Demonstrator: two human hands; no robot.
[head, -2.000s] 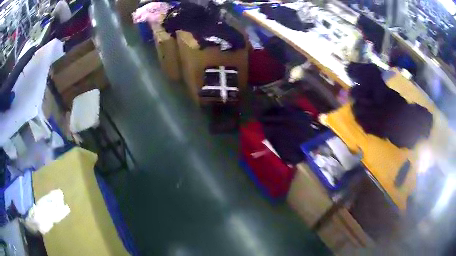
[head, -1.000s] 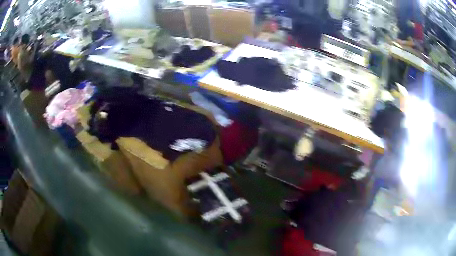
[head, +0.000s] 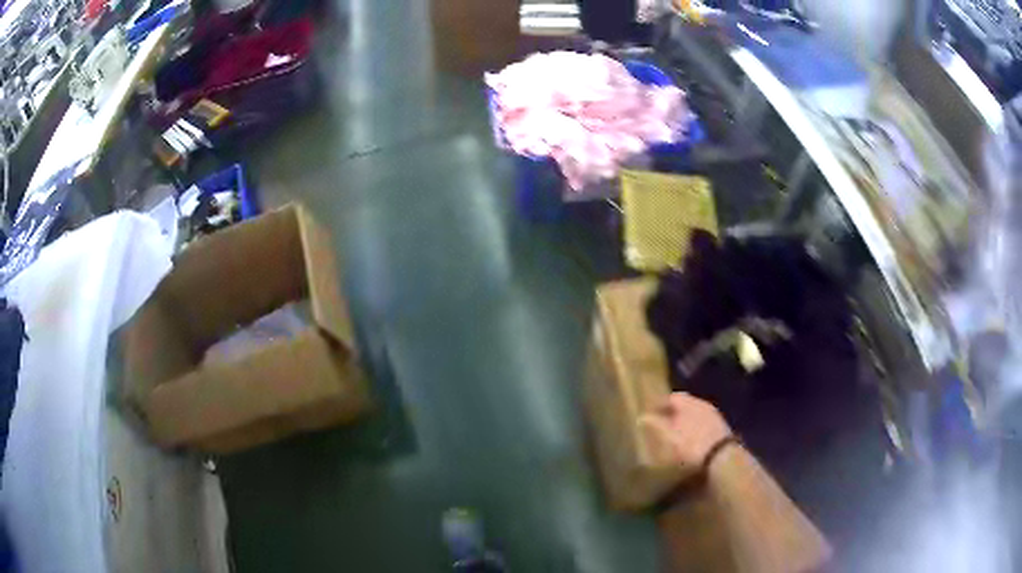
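A brown cardboard carton stands at the right of the aisle, with a heap of dark purple-black cloth over its top. My right hand reaches in from the lower right, with a dark band round the wrist. Its curled fingers lie at the carton's upper edge, beside the cloth. Blur hides whether they grip the edge or only rest there or pass over it. My left hand is not in view.
An open carton stands left of the green aisle floor, beside a white-covered surface. Ahead right are a blue crate of pink cloth and a yellow mesh piece. A worktable edge runs along the right.
The view has swung left and moved up the aisle. The cartons and pink cloth are nearer, and the open carton shows at left. My right hand has come into view.
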